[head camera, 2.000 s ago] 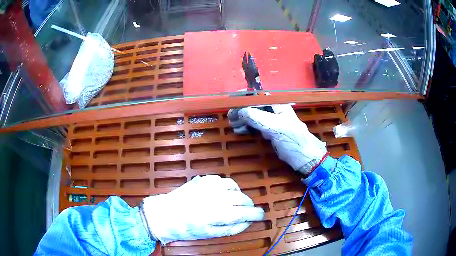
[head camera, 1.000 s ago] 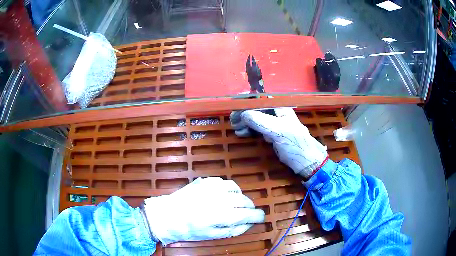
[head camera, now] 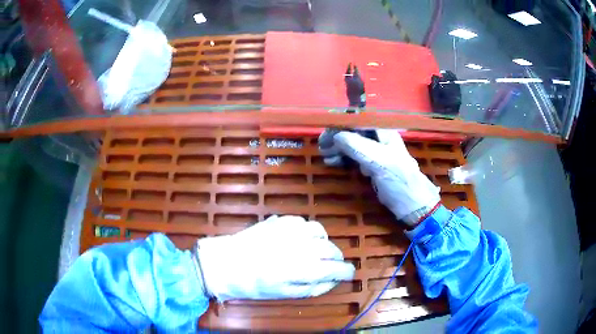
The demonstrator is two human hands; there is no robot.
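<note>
My left hand (head camera: 278, 259), in a white glove, rests palm down on the brown-orange slotted surface (head camera: 159, 203), fingers loosely together. No object shows in it; its underside is hidden. My right hand (head camera: 385, 171), gloved, is at the shield's front edge, closed around dark handles that show between and below the fingers. The dark side cutters (head camera: 355, 88) show through the clear shield, jaws pointing away over the red mat (head camera: 300, 75). The shield edge hides where jaws and handles join. No circuit board panel shows in either hand.
The clear shield's brown-orange edge (head camera: 196, 120) crosses above my hands. A white bundle (head camera: 138, 67) is behind it at left, a black object (head camera: 445, 93) at the mat's right. Silvery clippings (head camera: 276, 143) lie in slots. Small green pieces (head camera: 108, 231) lie at left. A blue cord (head camera: 389, 287) hangs from my right cuff.
The whole view has shifted, so the scene sits slightly higher and further right in the picture. My hands and the cutters keep about the same places on the slotted surface and mat.
</note>
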